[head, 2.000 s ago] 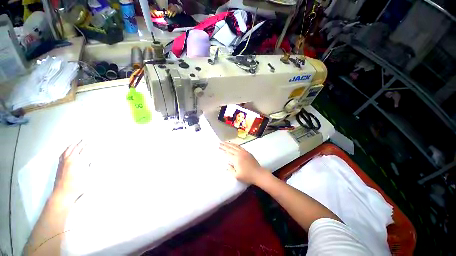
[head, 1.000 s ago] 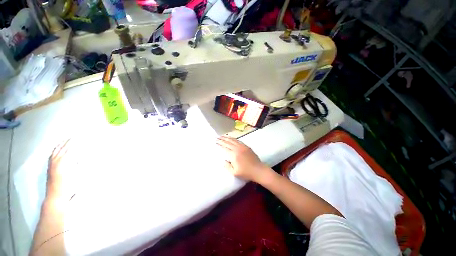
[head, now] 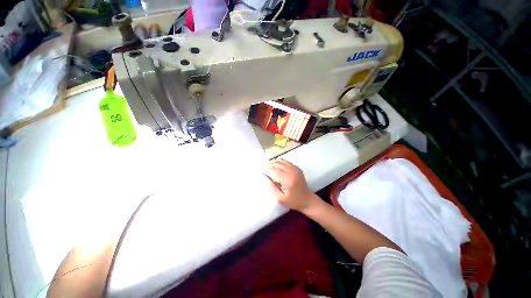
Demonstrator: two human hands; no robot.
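Observation:
A white fabric piece (head: pixel 192 215) lies in front of the sewing machine (head: pixel 262 70) and merges in the glare with the white table. The presser foot area (head: pixel 201 132) is over the fabric's far side. My right hand (head: pixel 288 185) is at the fabric's right edge, fingers curled with the edge pinched. My left forearm (head: pixel 84 268) enters at the lower left; my left hand (head: pixel 113 218) is washed out by glare and its fingers cannot be made out.
A smartphone (head: pixel 283 121) with a lit screen leans under the machine arm, with a yellow scrap (head: pixel 280 141) by it. Black-handled scissors (head: pixel 372 115) lie at the table's right end. A red basket (head: pixel 480 256) holds white pieces (head: pixel 402 215). A green tag (head: pixel 117 119) hangs left of the machine head.
My left hand and forearm have moved right and inward over the fabric. My right fingers have curled from lying flat to pinching the edge. The view has shifted, bringing the machine closer.

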